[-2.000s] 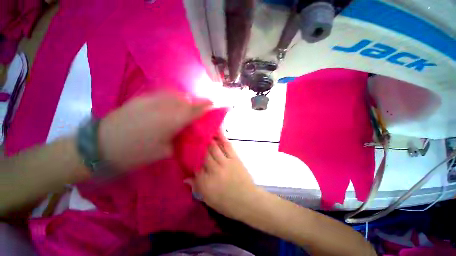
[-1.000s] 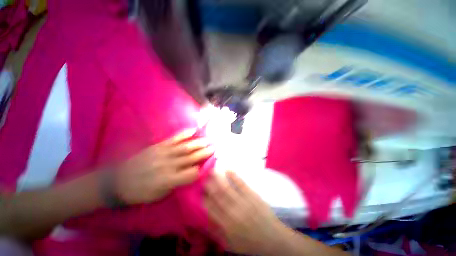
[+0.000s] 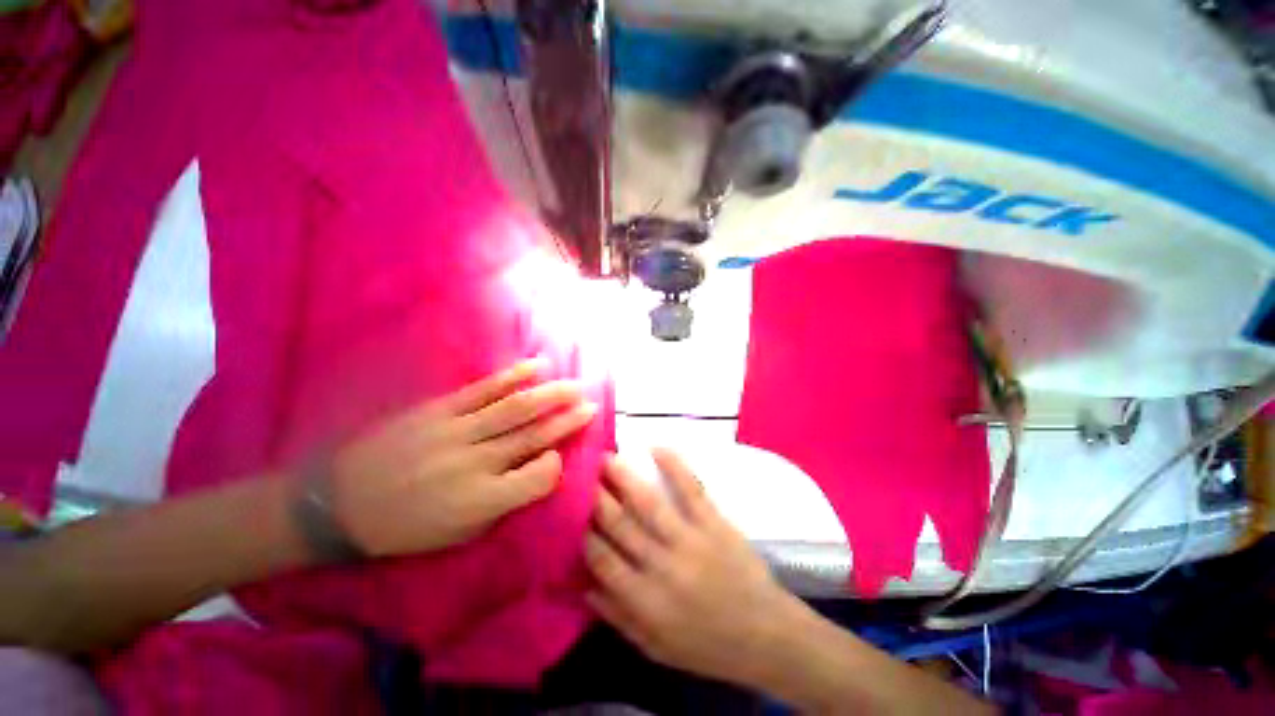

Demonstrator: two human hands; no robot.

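Note:
Bright pink garment cloth (image 3: 378, 266) lies over the left of the table, its right edge running under the brightly lit presser foot area. My left hand (image 3: 455, 469) lies flat on the cloth just below the light, fingers slightly spread and pointing right. My right hand (image 3: 678, 560) is at the cloth's right edge, fingertips pressed on or round that edge; the grip is partly hidden. The needle is lost in the glare. The white sewing machine head (image 3: 965, 168) with "JACK" lettering stands above, with its grey tension dial (image 3: 766, 147).
A small pile of cut pink panels (image 3: 870, 392) lies under the machine arm, right of the needle. A pale strip (image 3: 1004, 483) and a white cable (image 3: 1105, 560) hang at the right. More pink cloth (image 3: 238, 671) bunches at the lower left, over the table's near side.
The red-pink piece pinched between both hands two seconds back is now down at the needle area. My left hand has flattened on the cloth; my right hand has moved slightly down and right.

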